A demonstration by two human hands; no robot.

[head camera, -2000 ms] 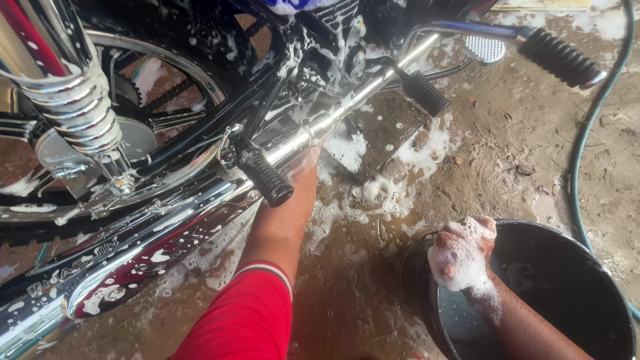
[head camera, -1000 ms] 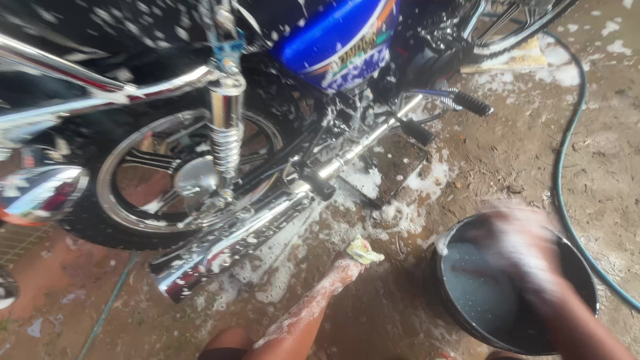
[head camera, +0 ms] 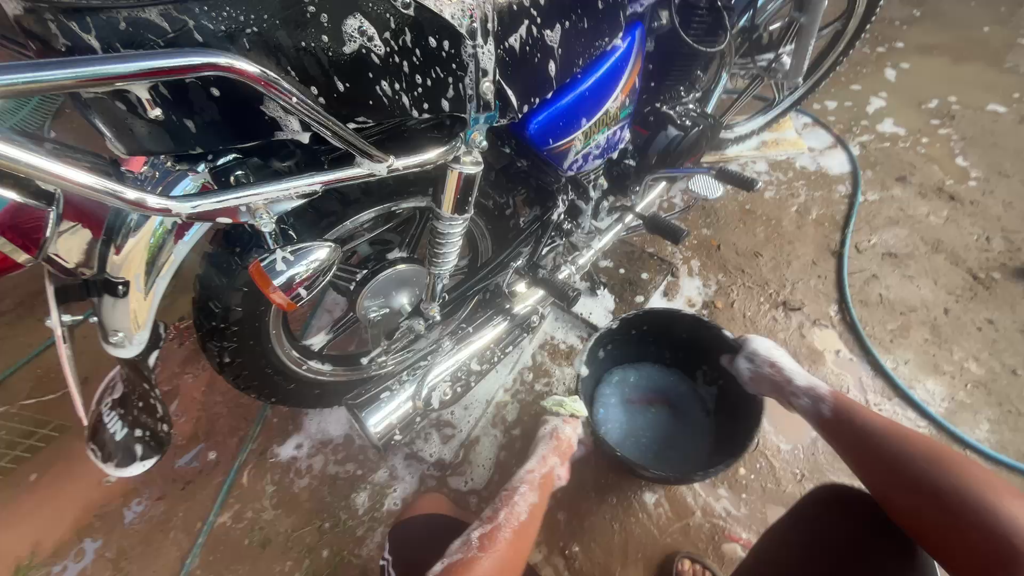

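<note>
My left hand [head camera: 560, 440], covered in suds, holds a pale yellow-green sponge or cloth [head camera: 564, 406] close to the left side of a black bucket [head camera: 696, 324]. Cloudy, soapy water [head camera: 652, 416] lies in the bucket. My right hand [head camera: 764, 366], white with foam, grips the bucket's right rim. Ahead and to the left stands a motorcycle splashed with foam, with its blue side panel [head camera: 588, 104], chrome exhaust muffler [head camera: 440, 384], rear wheel [head camera: 240, 336] and chrome shock absorber [head camera: 448, 240] in view.
A blue-green hose [head camera: 852, 280] curves over the wet, muddy ground at the right. Foot pegs [head camera: 664, 228] stick out from the motorcycle above the bucket. A chrome turn signal [head camera: 300, 272] and a hanging mud flap [head camera: 128, 420] are at the left. Foam lies below the muffler.
My right hand has gone from inside the bucket to its rim, and the bucket has moved left, nearer the motorcycle and my left hand. The view has shifted.
</note>
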